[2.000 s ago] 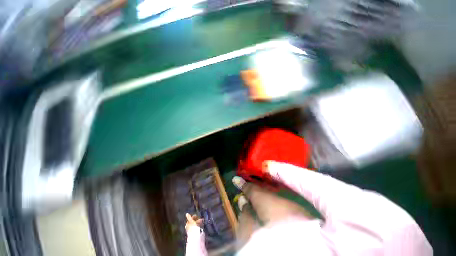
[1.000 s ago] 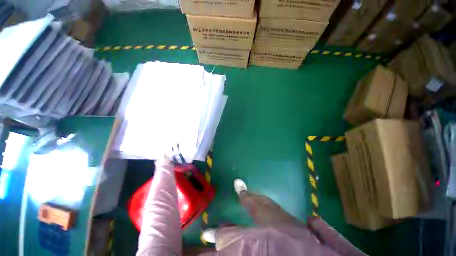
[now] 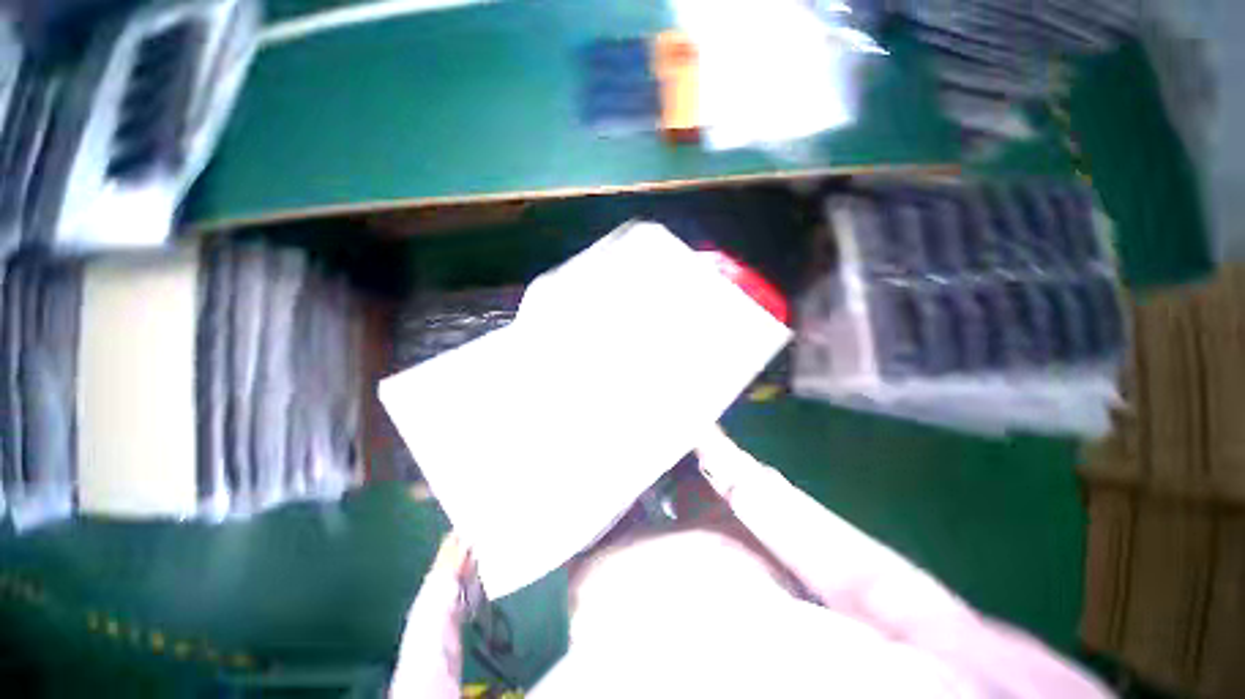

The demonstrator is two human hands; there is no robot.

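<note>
A large plain white sheet (image 3: 587,396) is held in front of my body, over the gap below the bench. My left hand (image 3: 460,557) is closed on its lower left corner. My right hand (image 3: 710,448) is at its lower right edge, and its fingers are partly hidden by the sheet. To the right, a stack of trays (image 3: 983,280) shows rows of dark parts on top. The picture is blurred.
On the green bench (image 3: 410,123) are an orange block (image 3: 679,85), a dark blue sticker sheet (image 3: 619,85), a whitish film pile (image 3: 771,82) and a tray with black parts (image 3: 153,96). Stacked trays (image 3: 280,369) stand at left. A red stool (image 3: 748,284) shows behind the sheet. Cartons (image 3: 1167,546) stand at right.
The view has swung from the floor and cartons back to the bench. My right hand was at the white sheets on the right stack; now both hands hold a white sheet and the stack's dark parts show.
</note>
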